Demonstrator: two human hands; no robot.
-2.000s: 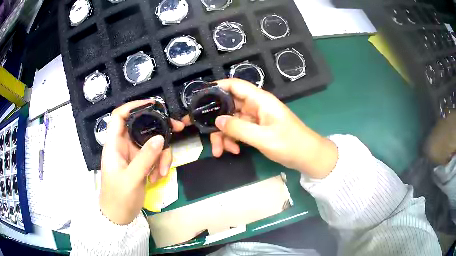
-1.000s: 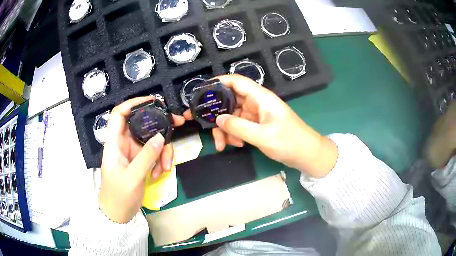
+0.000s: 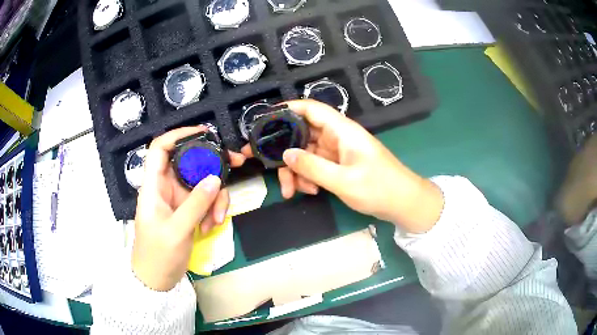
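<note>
My left hand [image 3: 171, 216] holds a round black smartwatch head [image 3: 199, 163] whose screen is lit solid blue, the thumb on its lower right edge. My right hand [image 3: 347, 160] holds a second black smartwatch head [image 3: 278, 136], its screen dark with faint glare, the thumb on its lower edge. The two heads are side by side, not touching, above the near edge of a black foam tray [image 3: 152, 78]. Several round watch heads with shiny faces sit in the tray's pockets; some pockets are empty. The fingers behind both held heads are partly hidden.
A black pad [image 3: 287, 227], yellow paper [image 3: 213, 248] and tan strip [image 3: 291, 273] lie on the green mat [image 3: 471, 124]. Printed sheets [image 3: 82, 216] with a pen [image 3: 54, 212] and a blue-edged tray [image 3: 29, 262] are at left. Another person's arm [image 3: 581, 183] and dark trays [image 3: 556, 65] are at right.
The left head's screen has gone from small text to solid blue. The right head's screen showed text and is now dark. Both hands have hardly moved.
</note>
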